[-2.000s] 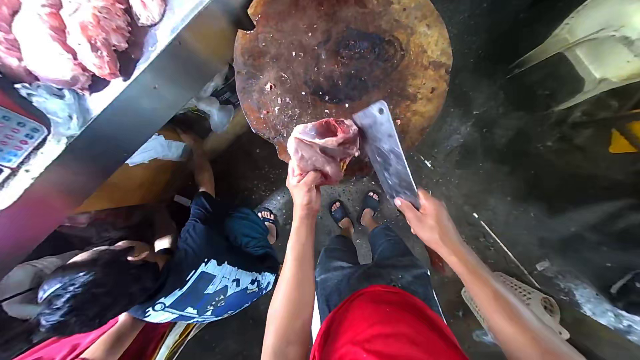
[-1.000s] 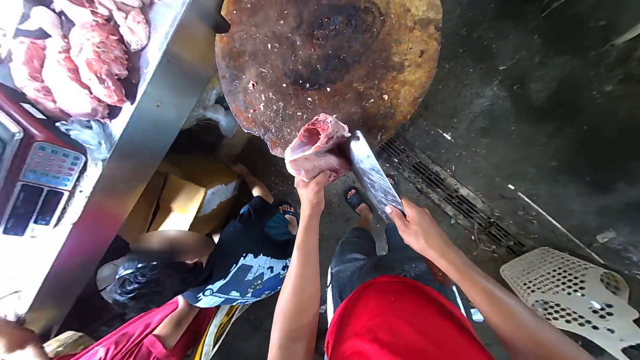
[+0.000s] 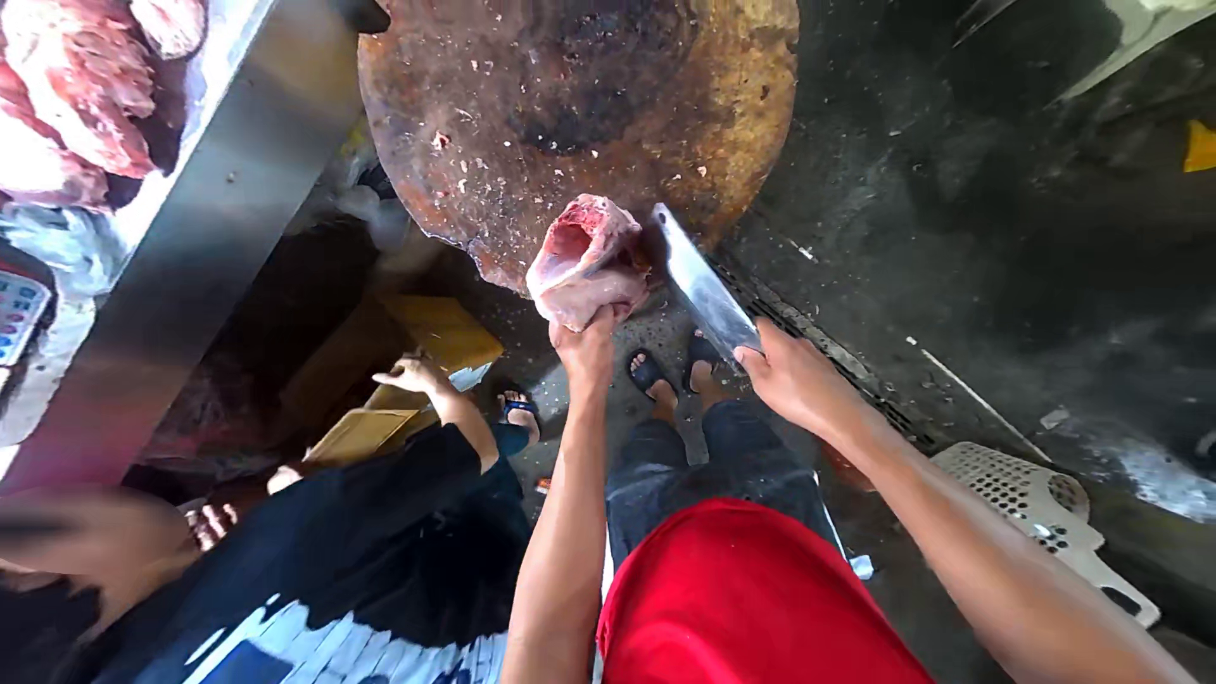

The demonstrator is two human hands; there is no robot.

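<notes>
In my left hand (image 3: 587, 351) is a piece of raw meat (image 3: 584, 271) with a hollow, reddish opening facing up and away from me. It is held at the near edge of a round wooden chopping block (image 3: 570, 123), whose top is stained and dotted with small scraps. My right hand (image 3: 793, 375) grips a metal cleaver (image 3: 703, 285) close to the right of the meat, its far end pointing up and left over the block's edge. Whether the blade touches the meat cannot be told. The fingers of my left hand are partly hidden under the meat.
A steel-edged counter (image 3: 228, 180) at the left bears raw meat cuts (image 3: 81, 85), a plastic bag (image 3: 66, 242) and part of a scale (image 3: 19, 313). A person in a dark shirt (image 3: 380, 551) is close on my left, by cardboard boxes (image 3: 437, 332). A perforated plastic chair (image 3: 1016, 484) lies right.
The meat has turned a little in my left hand, and the cleaver stands slightly farther from it. The person at my left has moved in nearer, with an arm over the boxes.
</notes>
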